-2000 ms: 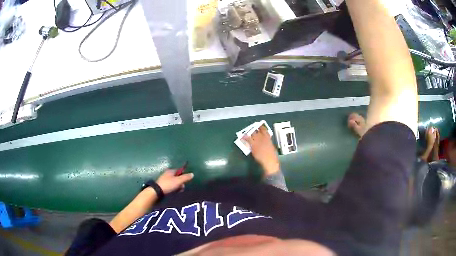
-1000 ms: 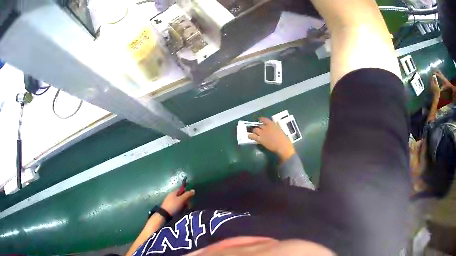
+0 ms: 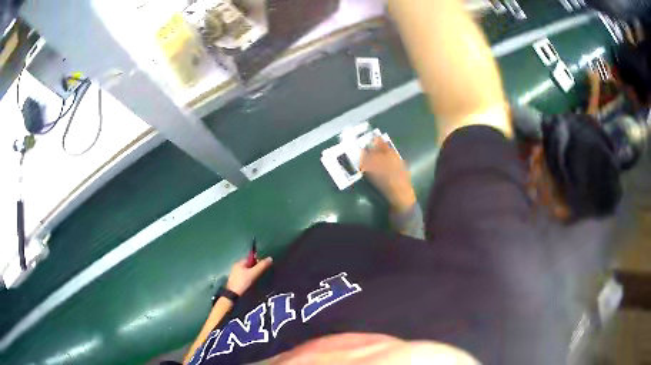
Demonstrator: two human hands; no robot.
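My left hand, with a black band at the wrist, is low over the green bench. It is shut on a small red-handled tool whose dark tip points up; most of it is hidden in the fist. My right arm reaches up past the top edge, so my right hand is out of the picture. White housings lie near the pale strip, one with a dark window. Another person's grey-cuffed hand is on them and hides part of them.
A single housing lies beyond the pale strip. A metal post rises at left. A cable loop lies on the white surface. More housings lie at upper right. A person's dark head is close at right.
The view has turned and shifted, so the bench slants more and the person at right shows more. The grey-cuffed hand has moved among the housings. My left hand still grips the tool.
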